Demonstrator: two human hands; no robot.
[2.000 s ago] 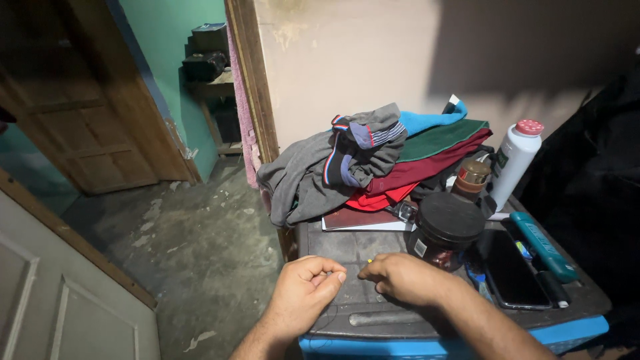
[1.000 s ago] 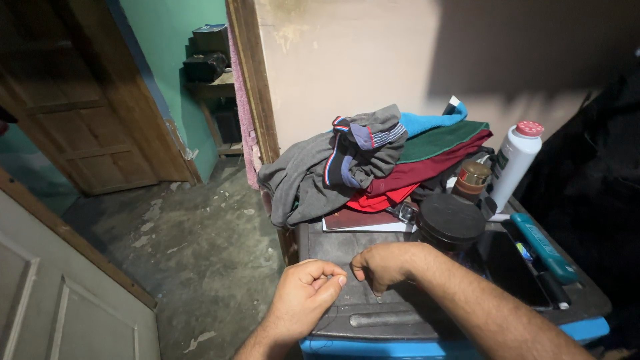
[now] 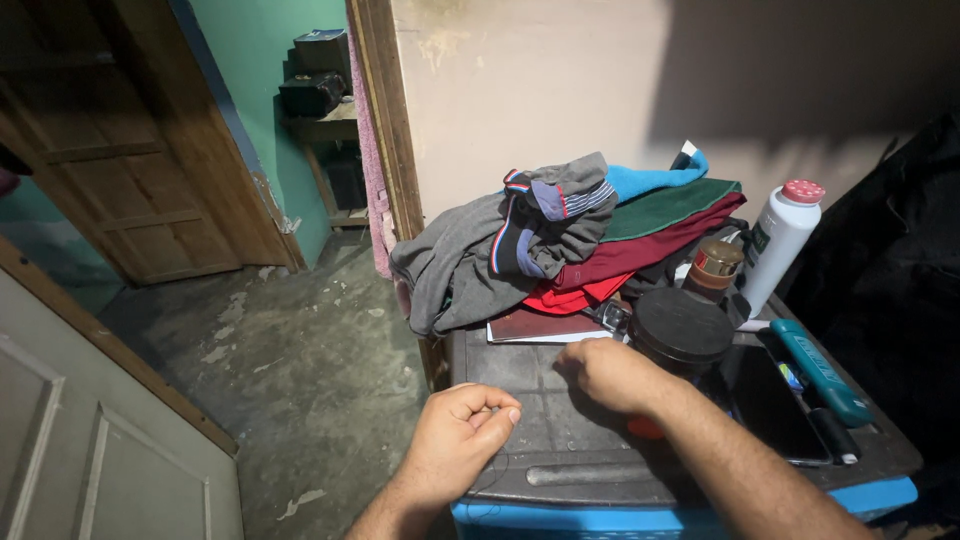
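Note:
My left hand [image 3: 469, 431] is over the front left of a dark plastic drawer top [image 3: 510, 371], thumb and forefinger pinched together. A thin dark thread [image 3: 496, 469] hangs below these fingers and loops over the blue front edge. My right hand [image 3: 611, 375] is farther back and to the right, its fingers curled down near a maroon book [image 3: 540, 326]; what its fingertips hold is hidden. A small orange-red object [image 3: 645, 427] shows under my right forearm. Just right of that hand stands a round black-lidded jar [image 3: 682, 326].
Grey clothing [image 3: 465, 262] and red, maroon, green and blue cloths are piled at the back by the wall. A white bottle with a red cap [image 3: 780, 240], a brown jar [image 3: 712, 266], a black phone [image 3: 772, 405] and a teal tube [image 3: 821, 371] are at the right.
My right hand has moved back, away from my left hand, toward the book. My left hand keeps its pinch in nearly the same place. The orange-red object now shows beneath my right forearm.

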